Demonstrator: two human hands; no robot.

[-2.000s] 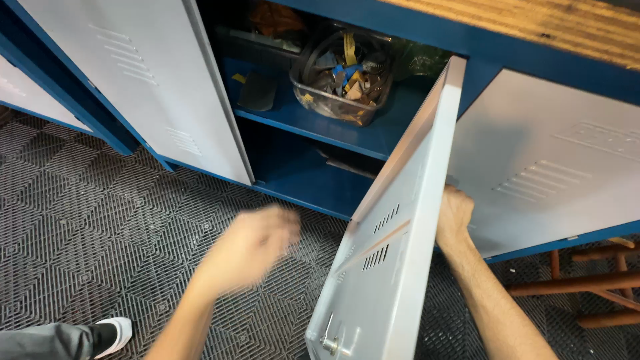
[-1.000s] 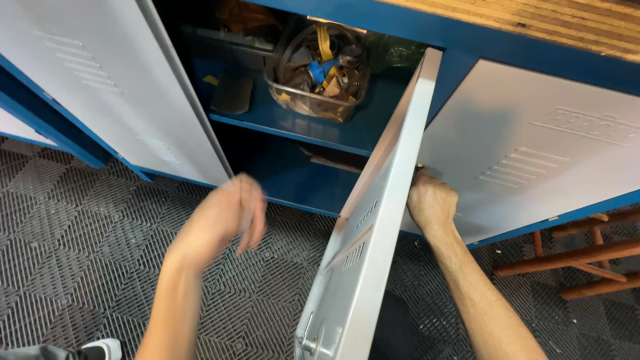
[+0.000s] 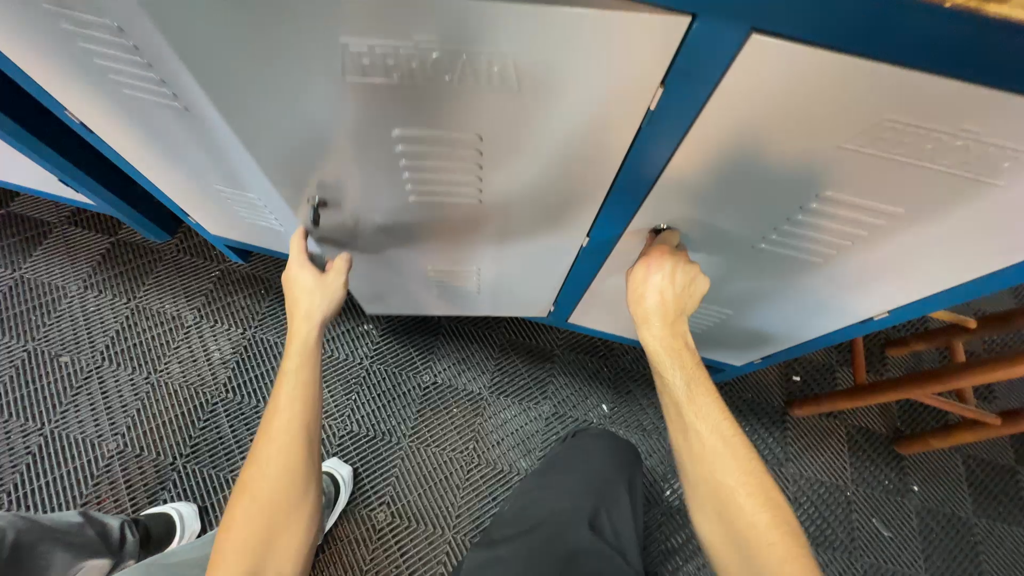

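The middle grey metal cabinet door [image 3: 544, 160] is nearly closed, with its free edge at the left still standing a little out. Near that edge, below a black latch handle [image 3: 317, 211], is my left hand [image 3: 316, 284], thumb and forefinger apart; whether it touches the door is hard to tell. On the right-hand cabinet door [image 3: 824, 208], my right hand [image 3: 666, 280] has its fingers closed at a small dark latch [image 3: 659, 230], most of which they cover. The cabinet's inside is hidden behind the doors.
At the left is another grey louvred door [image 3: 152, 96] in the blue cabinet frame [image 3: 696, 88]. A wooden stool [image 3: 912, 384] lies or stands at the right. Below is dark ribbed floor matting [image 3: 448, 416]. Another person's shoe [image 3: 186, 524] shows at the lower left.
The middle door has swung from wide open to nearly closed, hiding the shelves and the clear tub. My left hand has come to its free edge. My right hand is at the right door's latch.
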